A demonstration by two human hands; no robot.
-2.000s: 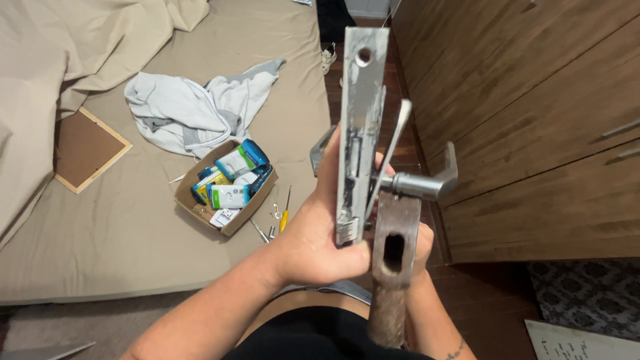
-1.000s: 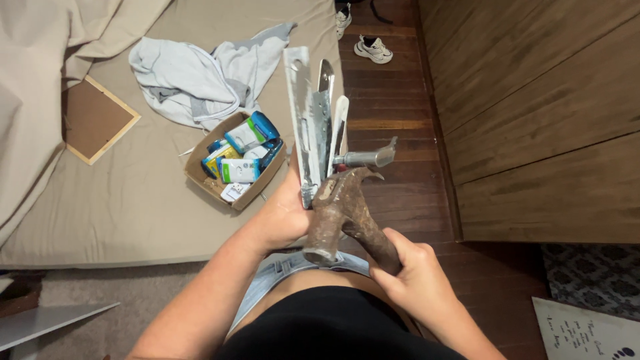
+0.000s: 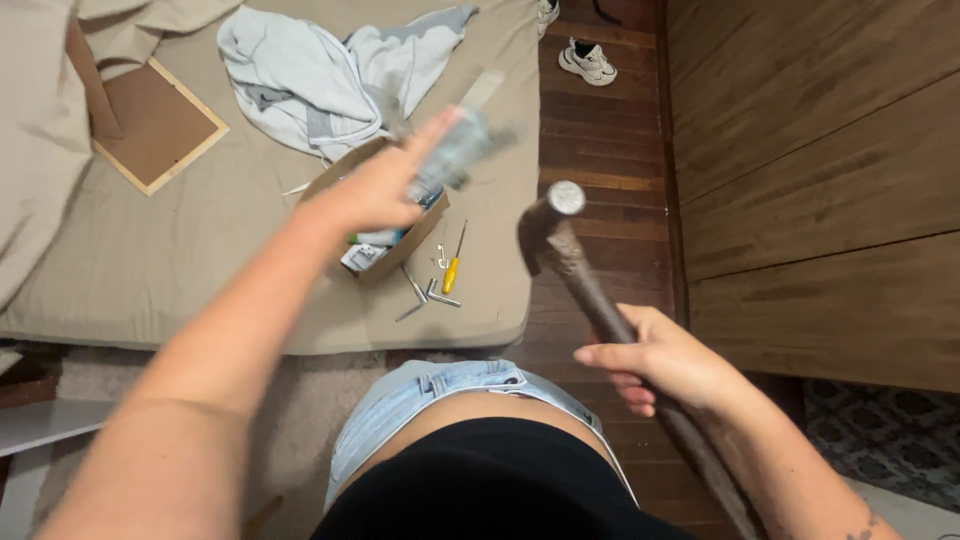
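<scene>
My left hand [image 3: 379, 187] is stretched over the bed above a cardboard box [image 3: 409, 247], blurred by motion, and holds the metal door lock with its plates and handle [image 3: 457, 154]. Packets in the box are partly hidden by that hand. My right hand [image 3: 660, 360] is wrapped around the handle of a claw hammer [image 3: 600, 300], over the wooden floor, with the hammer's head up and away from me. Near the box lie a yellow-handled screwdriver [image 3: 451, 275], a small key [image 3: 442, 256] and bent metal hex keys [image 3: 442, 295].
A grey hooded garment [image 3: 300, 82] and a framed board [image 3: 161, 124] lie on the bed [image 3: 225, 285]. Wooden drawers [image 3: 810, 180] stand along the right. White sneakers [image 3: 589, 62] are on the floor beyond the bed's corner. A patterned rug [image 3: 877, 427] shows at lower right.
The left hand has carried the metal lock from in front of my body out over the bed. The right hand has moved the hammer away from the lock, to the right.
</scene>
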